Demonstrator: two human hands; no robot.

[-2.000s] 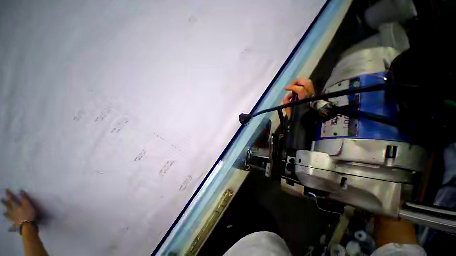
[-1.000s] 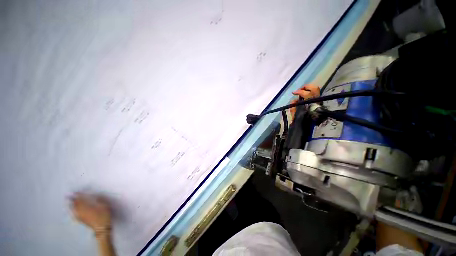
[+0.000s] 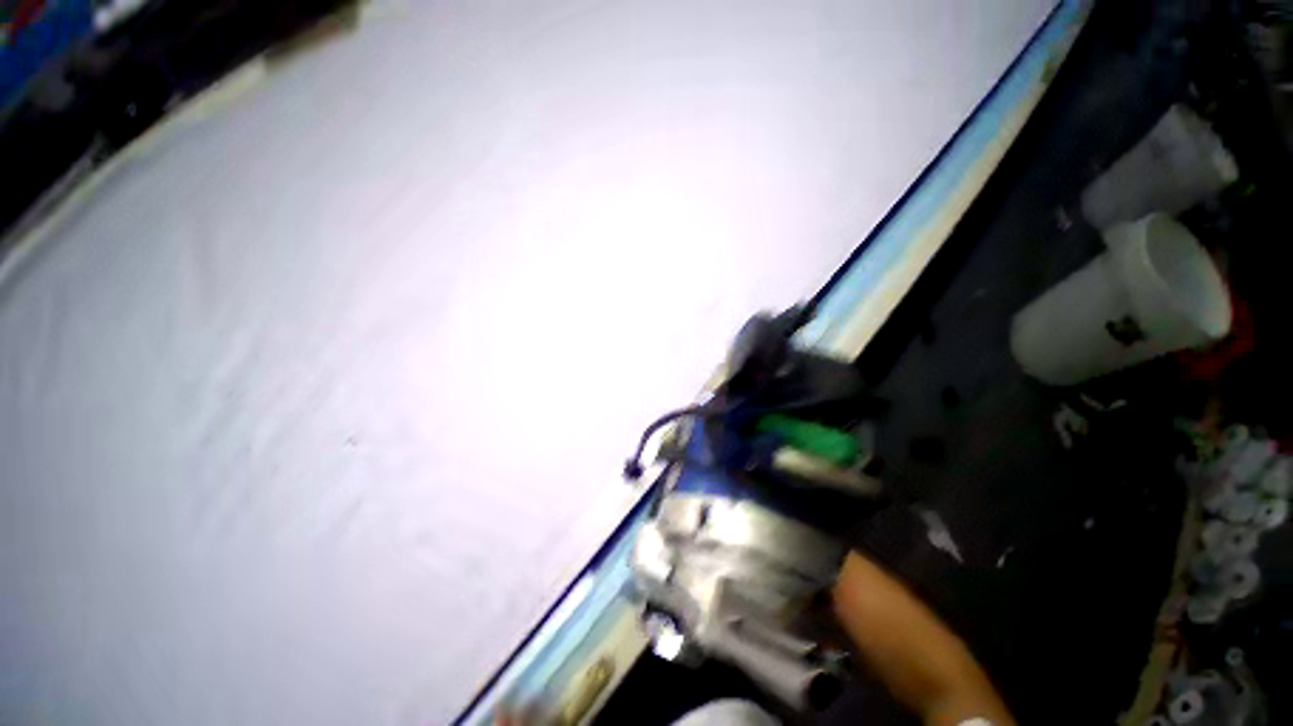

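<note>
The silver and blue cutting machine [image 3: 730, 532] is at the table's near edge, blurred, with a green part and a short black cord on top. My right forearm [image 3: 915, 645] reaches up to the machine's far side; the hand is hidden behind the machine. My left hand [image 3: 522, 713] is perhaps the small blurred skin-coloured patch cut off by the bottom edge; its fingers cannot be made out. The white paper marker [image 3: 355, 326] covers the table, with a dark navy fabric edge [image 3: 550, 618] beside a pale blue strip.
Two white plastic bins [image 3: 1085, 324] stand on the dark floor at the right. Many small white spools or cones [image 3: 1234, 525] lie at the far right. A yellow-brown bar [image 3: 587, 689] lies on the table edge near the bottom. Dark items lie beyond the table's far edge at upper left.
The view has swung and shows more floor and the far table edge. The machine appears lower, smaller and more from above. The left hand has left the paper's middle for the bottom edge; the right fingers are hidden.
</note>
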